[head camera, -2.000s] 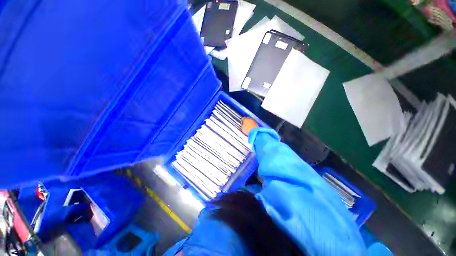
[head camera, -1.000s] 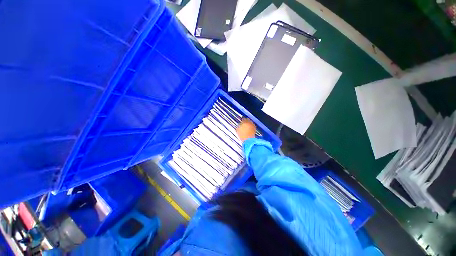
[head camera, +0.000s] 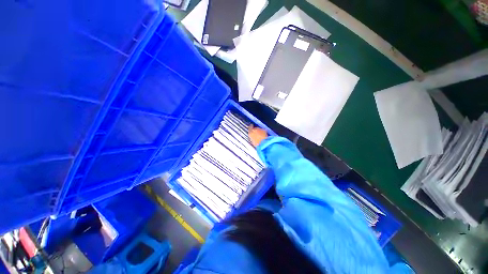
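A blue bin (head camera: 181, 197) is packed with upright white sheets and thin dark-edged panels (head camera: 218, 170). My right hand (head camera: 257, 135), in a blue sleeve, reaches to the upper right end of the row. Its fingertips are at the panel edges and partly hidden, so I cannot tell whether they grip one. My left hand is not in view. On the bench, a dark grey tablet back cover (head camera: 283, 67) with white labels lies on white paper, partly covered by a white sheet (head camera: 321, 96).
A large blue plastic wall (head camera: 107, 96) fills the upper left. Another dark cover (head camera: 225, 21) lies on the green bench (head camera: 369, 144). A stack of covers and sheets (head camera: 449, 171) stands at right. A smaller blue bin (head camera: 393, 227) and a blue stool (head camera: 142, 254) are below.
The view has shifted slightly. My right hand stays at the same end of the row, with only a small movement up from a second ago. No panel has visibly left the bin.
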